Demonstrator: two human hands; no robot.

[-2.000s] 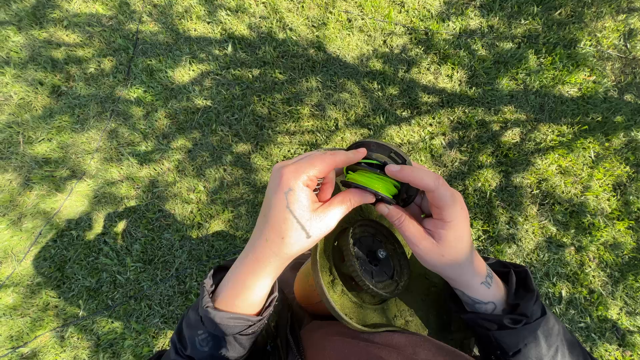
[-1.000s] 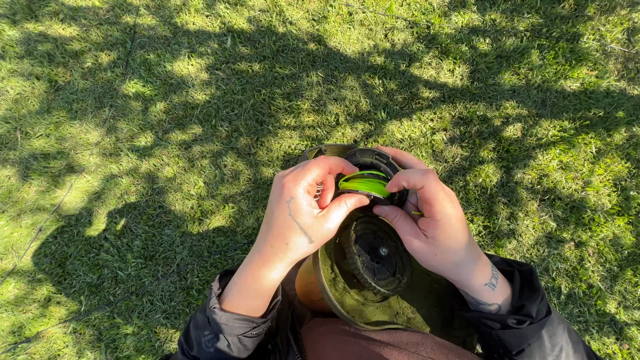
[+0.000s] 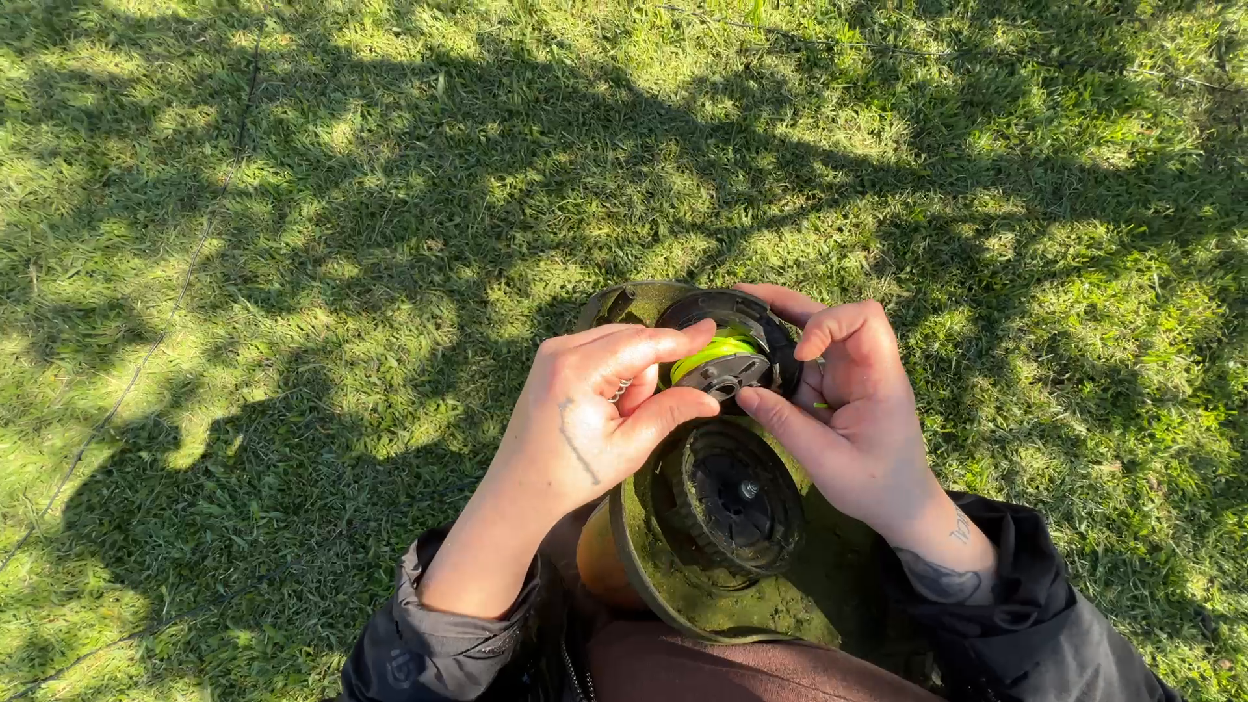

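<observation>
A black spool wound with bright green trimmer line [image 3: 723,363] is tilted so its round hub face shows. My left hand [image 3: 590,419] pinches its left side between thumb and fingers. My right hand [image 3: 848,419] has its thumb at the spool's lower rim, with the index finger raised off it; its other fingers are partly hidden behind a black round housing [image 3: 777,336] just beyond the spool. Below both hands lies the string trimmer's round black head [image 3: 736,492], a metal bolt at its centre, inside a guard [image 3: 673,585] caked with green grass clippings.
The trimmer guard rests by my lap, over brown-clad legs [image 3: 731,668]. Around it is short grass [image 3: 390,244] in patchy shade. A thin dark cord [image 3: 175,307] runs across the grass at the left, and another [image 3: 877,47] crosses near the top.
The spool has tipped, so its hub face now shows more. My right index finger has lifted away from the spool. The guard's far edge shows more than two seconds ago.
</observation>
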